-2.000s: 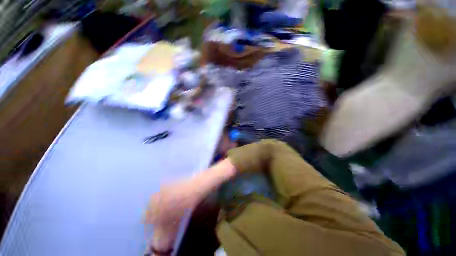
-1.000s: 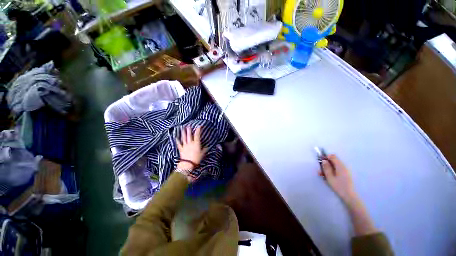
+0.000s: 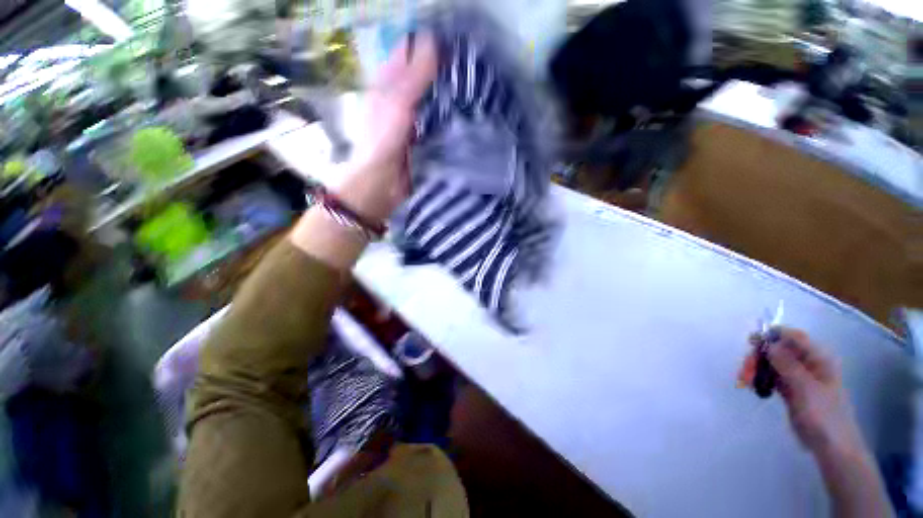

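Observation:
A navy and white striped garment [image 3: 471, 218] hangs from my raised left hand [image 3: 390, 137] above the far left part of the white worktable. It is blurred, and my fingertips at the cloth are partly hidden. My right hand [image 3: 805, 379] is over the right part of the table and holds thread snips [image 3: 766, 354], with the pale blades pointing up and the dark handles in the fingers.
The white worktable [image 3: 597, 384] runs across the middle. A white bin [image 3: 187, 354] with striped cloth [image 3: 349, 400] is below its left edge. A brown-fronted table [image 3: 784, 207] stands beyond. Bright green items [image 3: 167, 228] show at left.
My left hand has lifted a striped garment up from the bin and over the table. My right hand has shifted right in view, still with the snips. The view has tilted up and blurred.

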